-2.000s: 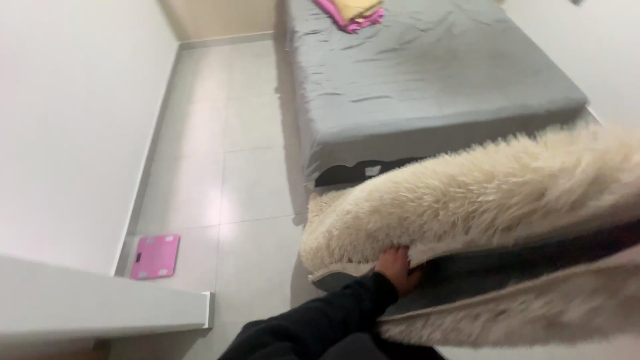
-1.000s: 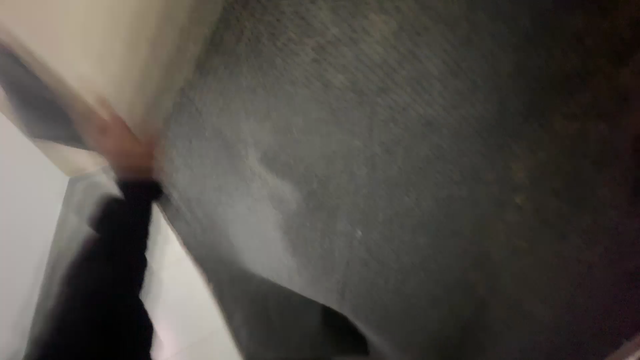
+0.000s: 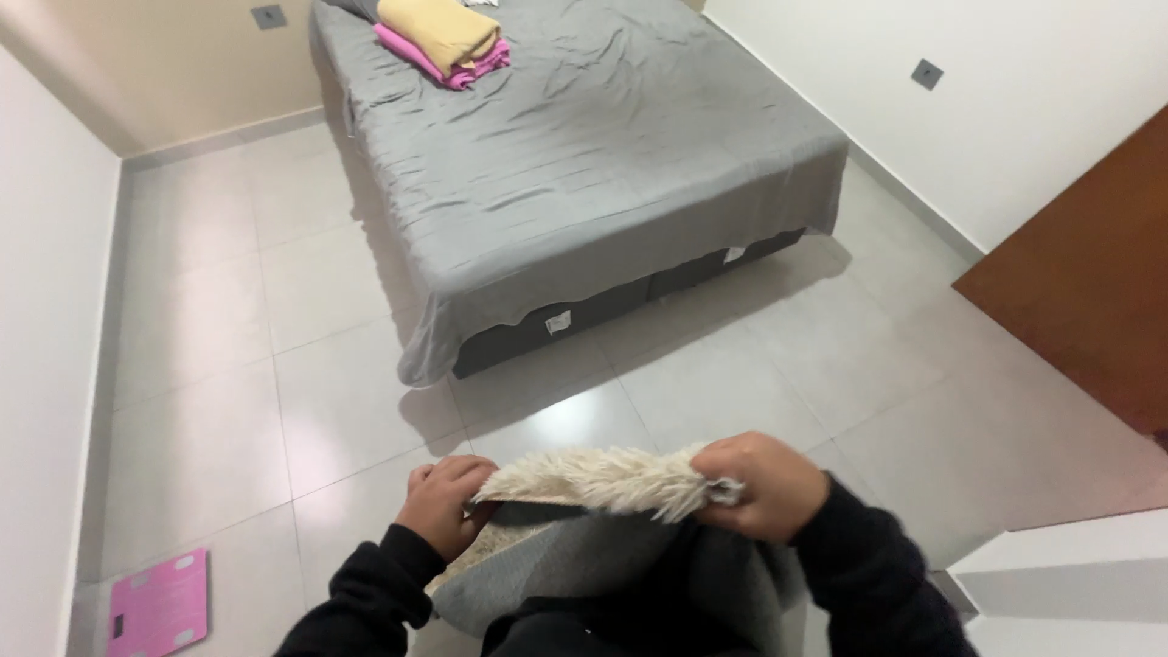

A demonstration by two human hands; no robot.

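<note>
A cream shaggy rug [image 3: 593, 479] with a grey backing hangs close to my body at the bottom of the head view. My left hand [image 3: 449, 504] grips its upper edge at the left end. At the right end of that edge, my right hand [image 3: 759, 485] is closed on the shaggy pile. Below the hands the grey underside shows, partly folded; the rug's lower part is hidden by my body and the frame's edge.
Ahead stands a bed [image 3: 593, 164] under a grey sheet, bearing folded yellow and pink cloths [image 3: 443, 41]. A pink bathroom scale [image 3: 160, 604] lies on the tiled floor at lower left. A brown door [image 3: 1095, 301] is at the right, a white wall edge [image 3: 1077, 566] at lower right.
The rug, spread wide across the right side two seconds ago and filling much of the view one second ago, is now held low near my body. Both hands are now seen on its edge.
</note>
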